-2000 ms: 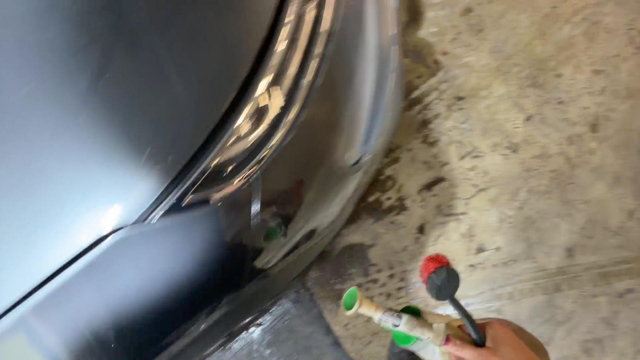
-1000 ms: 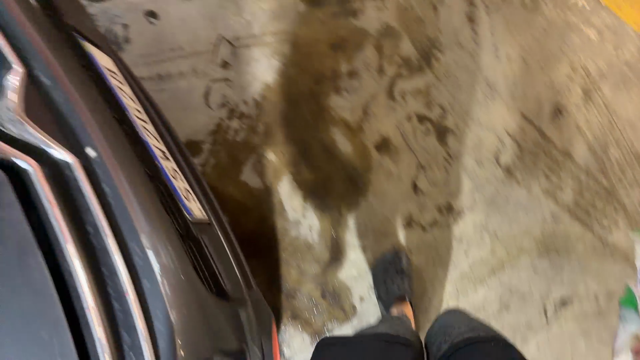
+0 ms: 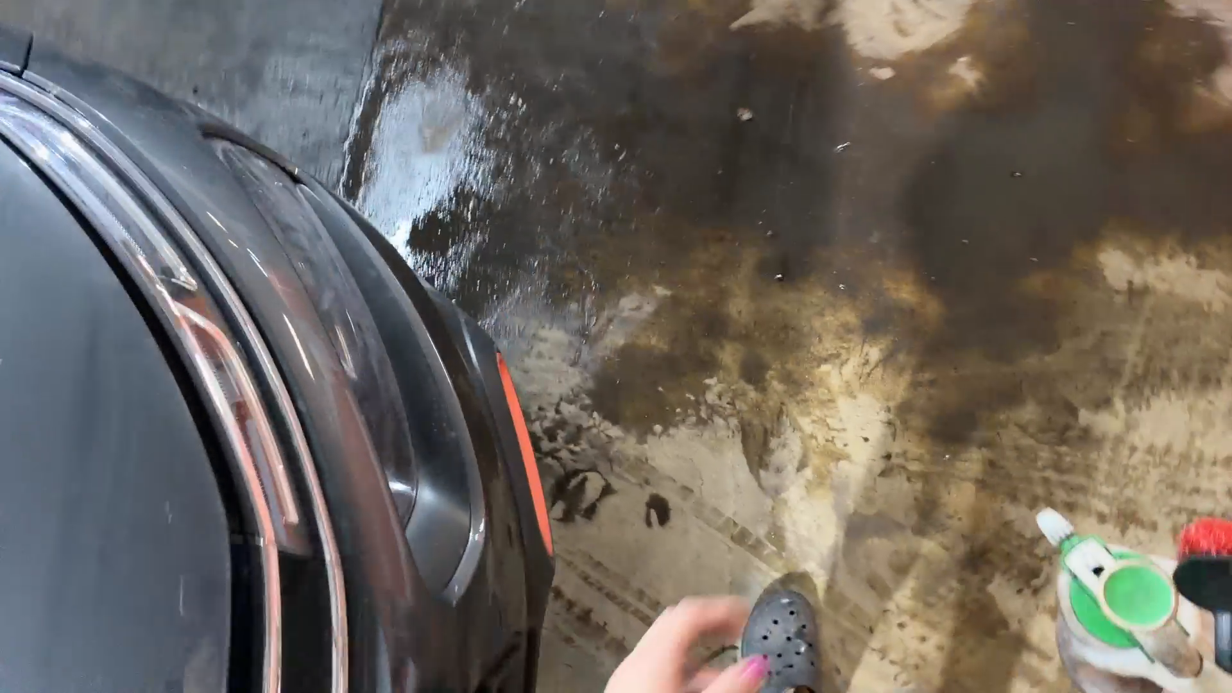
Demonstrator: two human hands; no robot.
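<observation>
My left hand [image 3: 679, 647] reaches in at the bottom centre, slightly blurred, its fingers apart and nothing visible between them; one nail is pink. It is beside the toe of a dark perforated clog [image 3: 782, 635]. A white and green spray bottle [image 3: 1107, 626] is at the lower right, seen from above with its pale nozzle pointing up and left. Next to it, at the right edge, is a round brush with red bristles [image 3: 1205, 539] and a black head. What holds the bottle and brush is out of view, and my right hand does not show.
A dark car's rounded end fills the left side, with a curved lamp strip [image 3: 221, 375], a bumper [image 3: 500, 539] and a narrow red reflector [image 3: 525, 452]. The concrete floor [image 3: 693, 481] is stained, with a wet, shiny patch [image 3: 423, 164] at the upper left.
The view has shifted a lot along the car. My left hand has come into view at the bottom. The brush, seen two seconds ago and out of view one second ago, shows again beside the bottle.
</observation>
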